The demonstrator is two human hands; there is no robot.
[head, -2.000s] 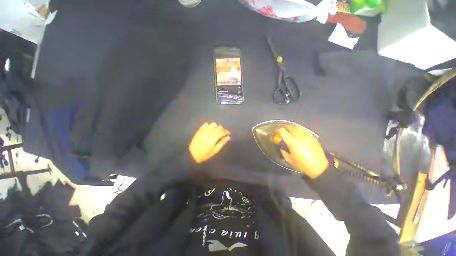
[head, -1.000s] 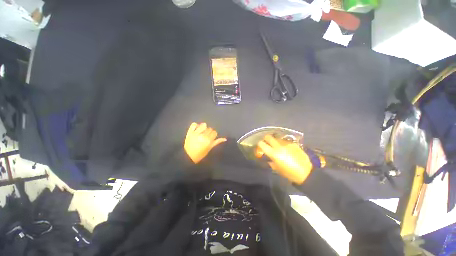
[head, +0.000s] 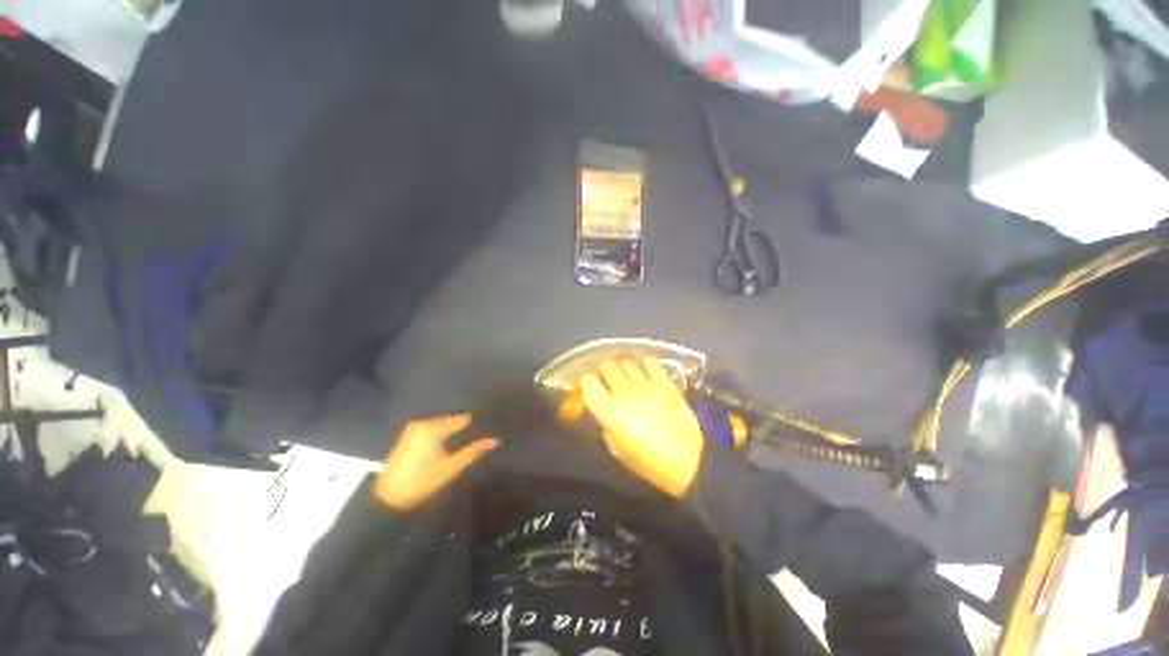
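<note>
The steam iron (head: 603,359) lies in front of me near the table's front edge, its silver pointed soleplate edge showing, tip towards the left. My right hand (head: 644,420) is closed over its handle, an orange bit showing by the fingers. My left hand (head: 430,459) is left of the iron, palm down near the front edge, thumb and fingers apart, at dark cloth (head: 506,408). Whether it pinches the cloth is hard to see, dark on dark. The ribbed hose (head: 820,442) runs from the iron to the right.
A smartphone (head: 610,215) with a lit screen lies mid-table. Shears (head: 741,237) lie right of it. At the far edge are a white and red plastic bag (head: 769,71), a green packet (head: 951,51), a paper scrap (head: 892,144) and a white box (head: 1045,154). A dark garment heap (head: 167,308) hangs over the left edge.
The iron and my right hand have moved left and a little nearer my body. My left hand has moved left and down towards the front edge. The hose has followed the iron.
</note>
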